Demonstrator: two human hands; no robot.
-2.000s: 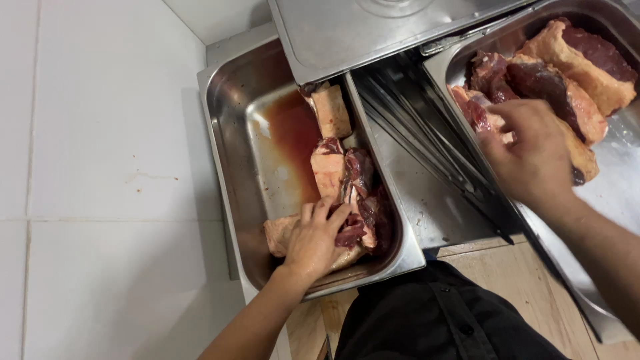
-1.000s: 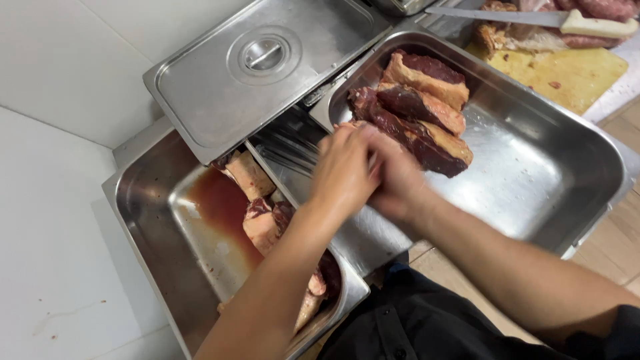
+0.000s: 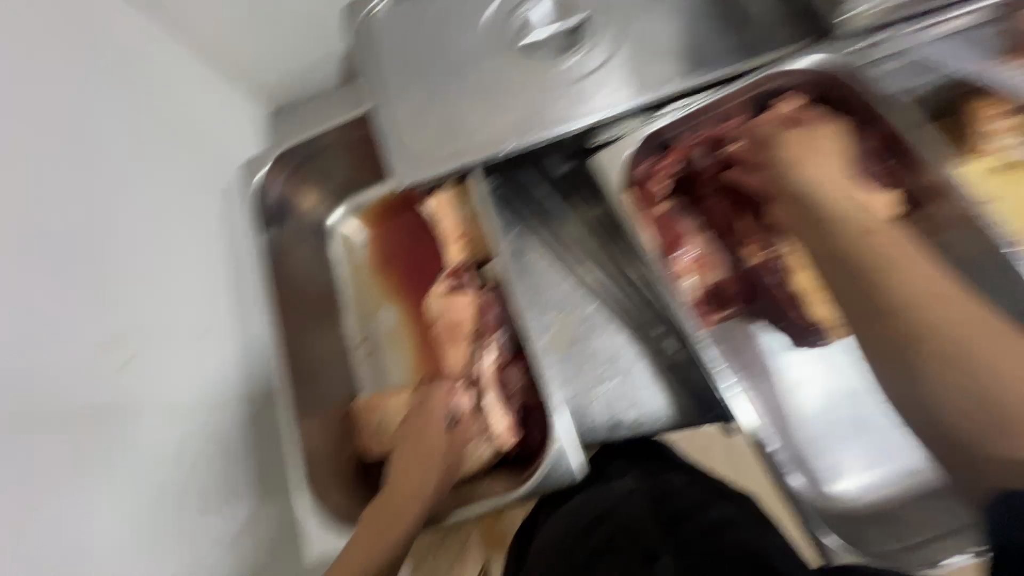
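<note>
My left hand (image 3: 436,420) reaches into the left steel pan (image 3: 300,336), its fingers on the raw meat pieces with pale fat (image 3: 456,320) along the pan's right side. Reddish liquid (image 3: 404,256) lies on that pan's floor. My right hand (image 3: 800,156) is over the upper part of the right steel pan (image 3: 808,400), touching dark red raw meat (image 3: 720,216). Several pieces with yellowish fat lie beneath and beside it. Both hands are blurred, so whether either grips a piece cannot be told.
A steel lid with a handle (image 3: 552,48) lies across the top, partly over the left pan. Dark long metal utensils (image 3: 608,264) rest between the pans. A white wall (image 3: 120,304) stands at the left. Part of a yellow board (image 3: 996,188) shows at the far right.
My hands, together over the right pan one second ago, are apart; the left is down in the left pan. More meat shows at the right pan's left side. The view has shifted.
</note>
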